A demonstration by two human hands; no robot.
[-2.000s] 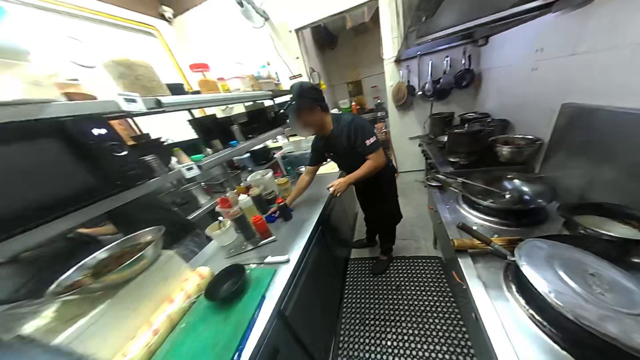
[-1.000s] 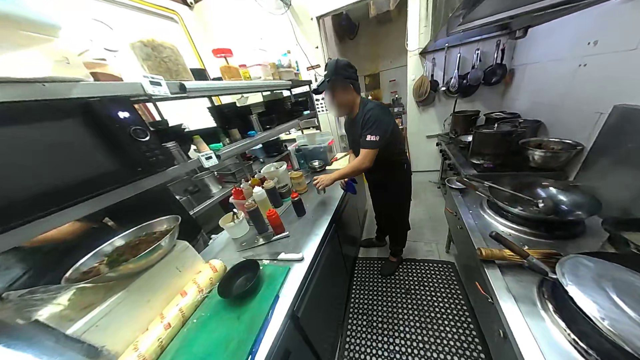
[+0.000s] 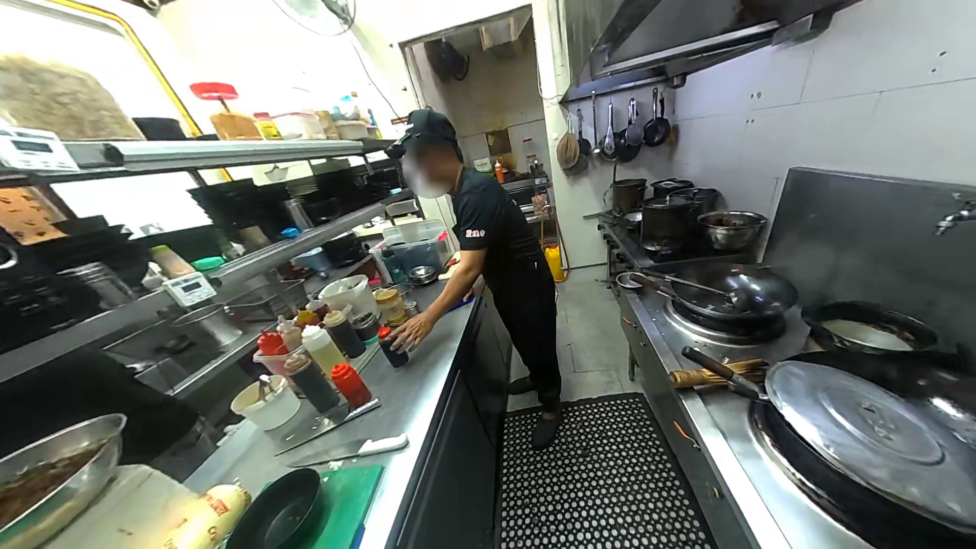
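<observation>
Neither of my hands shows in the head view. On the steel counter [image 3: 431,381] at the left, a co-worker in dark clothes reaches with one hand to a dark bottle with a red cap [image 3: 392,347]. Beside it stand a red squeeze bottle [image 3: 351,384], a pale yellow squeeze bottle [image 3: 323,349] and several dark sauce bottles. A white tub [image 3: 267,402] with a utensil in it sits nearer. A knife with a white handle [image 3: 383,444] lies close to a green cutting board [image 3: 358,496], where a black bowl [image 3: 278,512] rests.
To the right, a wok [image 3: 732,293] and a large metal lid [image 3: 854,435] sit on the stove. A perforated black mat [image 3: 595,473] covers the aisle floor. The co-worker stands beyond it. A steel bowl of food [image 3: 61,473] is at the lower left, under shelves.
The co-worker's hand is now at the red-capped dark bottle; one second ago it was farther back, beyond the bottles. The view has shifted noticeably.
</observation>
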